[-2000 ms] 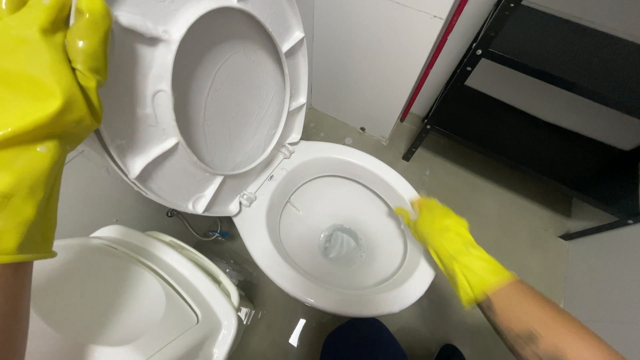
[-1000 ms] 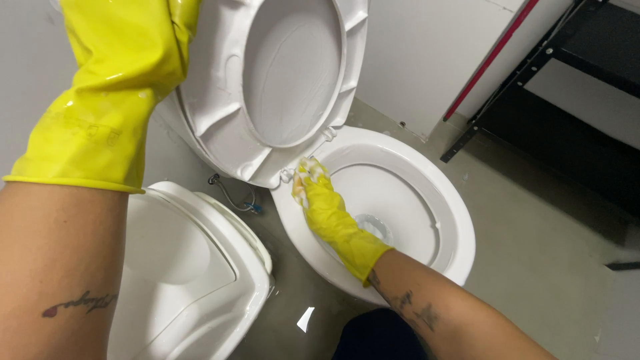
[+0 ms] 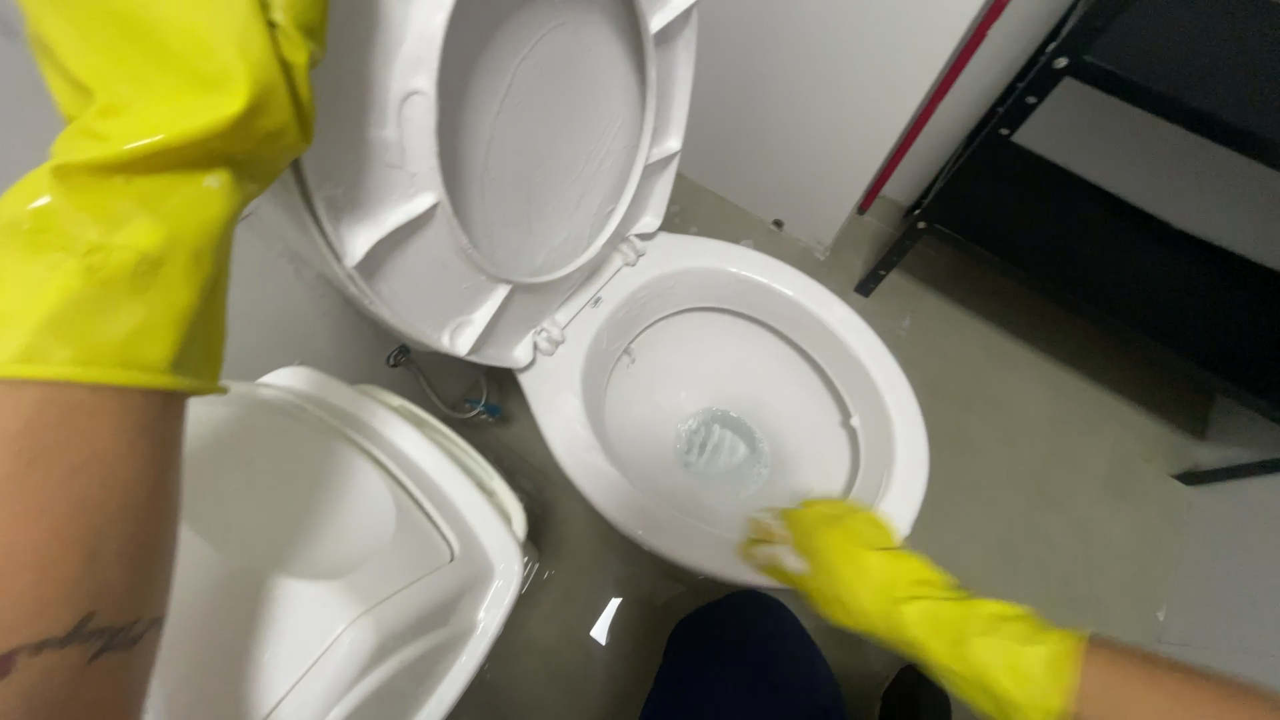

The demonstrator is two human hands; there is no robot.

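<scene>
A white toilet bowl (image 3: 890,430) stands open on the floor, with water at its bottom. Its seat and lid (image 3: 400,180) are raised. My right hand (image 3: 830,550), in a yellow rubber glove, is at the front rim and blurred; something pale shows at its fingers, too unclear to name. My left hand (image 3: 285,40), also in a yellow glove, is at the upper left by the raised lid; its fingers run out of the frame, so what it touches is hidden.
A white plastic bin-like container (image 3: 480,590) stands left of the bowl. Behind it a thin hose (image 3: 440,395) with a blue fitting hangs low. A black metal shelf unit (image 3: 1100,240) is at the right. My knee (image 3: 745,660) is just before the bowl, over the wet-looking floor.
My right hand has moved from the bowl's right edge to the seat hinges, then to the front rim. My left hand stays by the raised lid.
</scene>
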